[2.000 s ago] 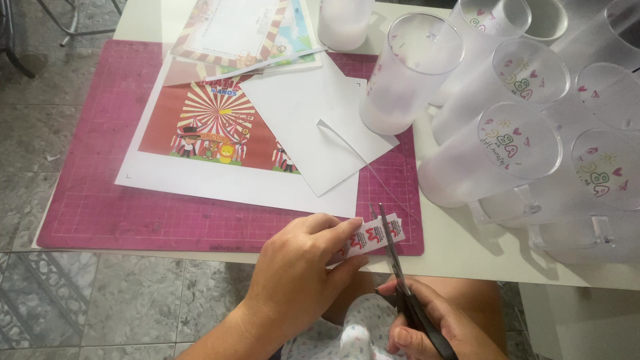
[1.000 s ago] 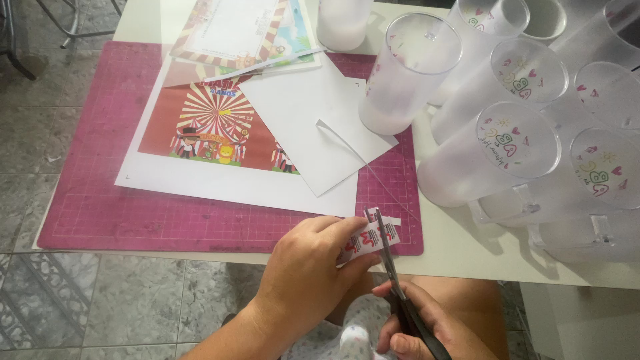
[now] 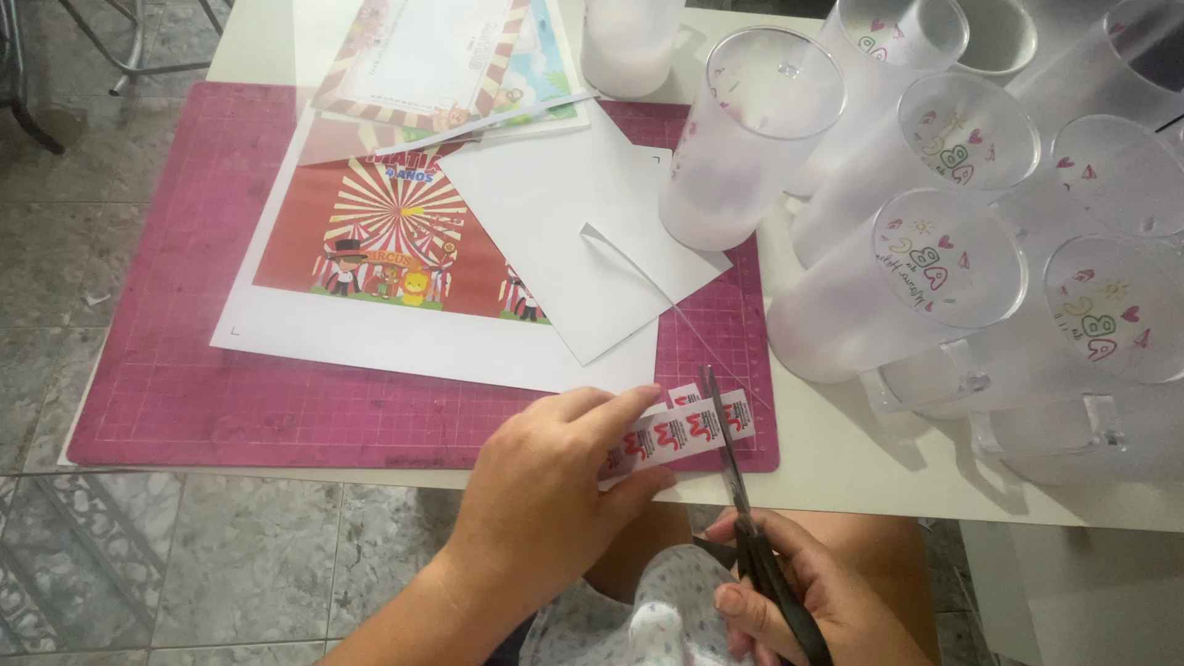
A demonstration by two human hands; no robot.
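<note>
My left hand (image 3: 555, 476) pinches a printed paper strip (image 3: 683, 433) between thumb and fingers, over the front edge of the pink cutting mat (image 3: 370, 416). Repeated red and black marks run along the strip. In my right hand (image 3: 795, 592) is a pair of black-handled scissors (image 3: 740, 490), its blades pointing up and lying across the strip near its right end. A small printed piece (image 3: 684, 396) shows just behind the strip. Whether it is joined to the strip, I cannot tell. My palms hide part of the scissor handles and the strip's left end.
A printed circus sheet (image 3: 398, 240), a white sheet (image 3: 592, 240) and a curled paper sliver (image 3: 638, 268) lie on the mat. Decorated cards (image 3: 425, 55) overlap at the back. Several frosted plastic mugs (image 3: 897, 287) crowd the right side, one (image 3: 740, 139) over the mat's corner.
Both hands keep roughly their places. The strip's angle has shifted slightly, and the scissor blades, near the strip's left-of-end part a second ago, now cross it closer to its right end.
</note>
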